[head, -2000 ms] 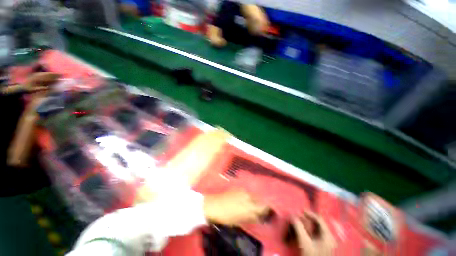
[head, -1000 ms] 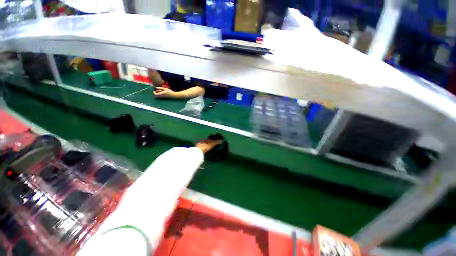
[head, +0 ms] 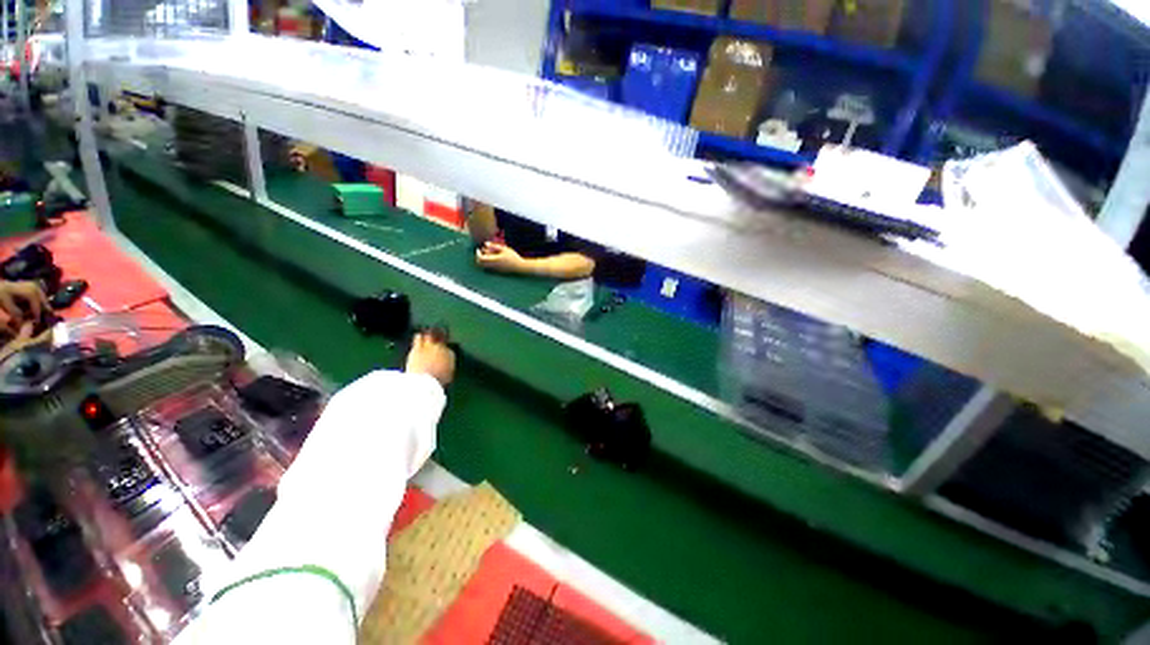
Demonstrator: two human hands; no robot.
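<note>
My left hand [head: 433, 358], at the end of a white sleeve with a green band, reaches far over the green conveyor belt. Its fingers are closed around a black device housing [head: 436, 333], mostly hidden by the hand. Another black housing [head: 380, 314] lies on the belt just to its left. A third black housing [head: 610, 426] lies on the belt to the right, apart from the hand. My right hand is not in view.
Clear blister trays [head: 202, 435] with black units lie at left beside a grey device with a red light. A tan sticker sheet [head: 441, 554] and black foam pads [head: 536, 620] lie on the red mat. A white shelf frame [head: 605, 202] spans above. Other people's hands show at left and across the belt.
My left hand has left the right-hand housing and moved left along the belt to another one. The view has turned left, and the sticker sheet shows now.
</note>
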